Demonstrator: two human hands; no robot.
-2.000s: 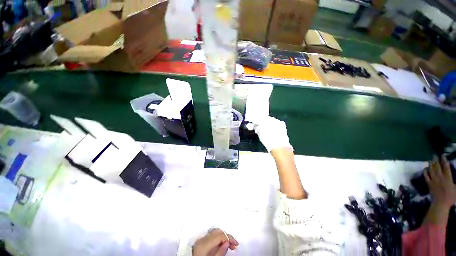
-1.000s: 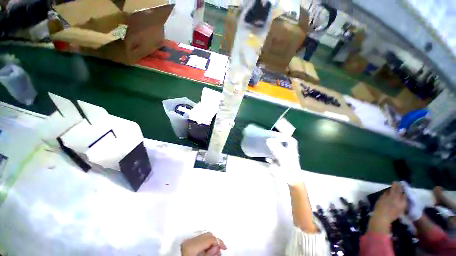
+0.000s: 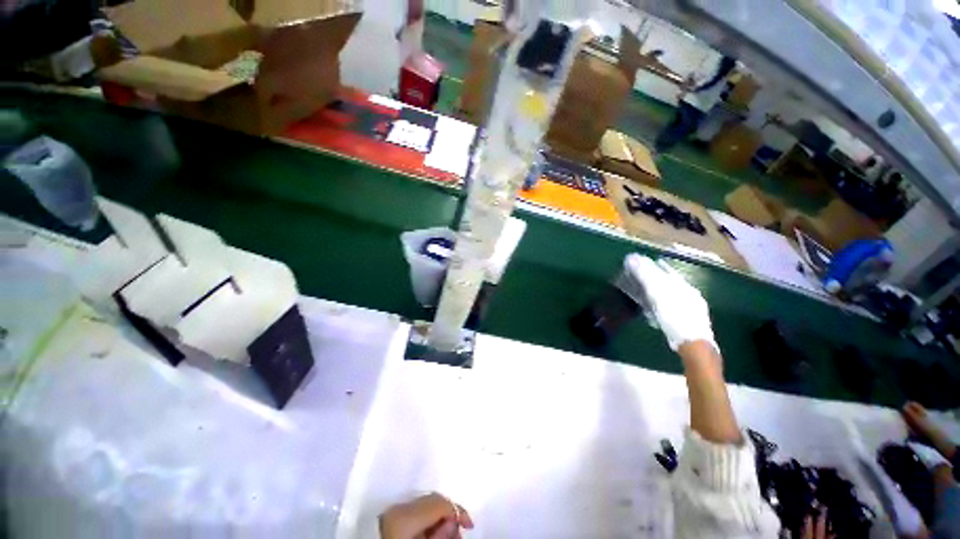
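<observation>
My right hand [image 3: 670, 300], in a white glove, reaches over the green belt. Its fingertips are at the white flap of a dark box [image 3: 605, 317] on the belt; blur hides whether they grip it. My left hand [image 3: 424, 517], bare, rests low at the bottom edge with fingers curled and nothing visible in it. A black box with open white flaps [image 3: 280, 355] lies tilted on the white bench at the left. A bagged unit [image 3: 428, 265] stands on the belt beside the post, with another box partly hidden behind the post.
A taped post [image 3: 476, 211] rises from the bench edge. Black cable bundles [image 3: 817, 493] lie at the right, near other people's hands. Another milky bag [image 3: 55, 181] is on the belt at far left. A large open carton [image 3: 263, 74] stands beyond the belt.
My right hand has moved right along the belt, away from the milky bag it was at. The bagged unit and box near the post have shifted right. My left hand stays low.
</observation>
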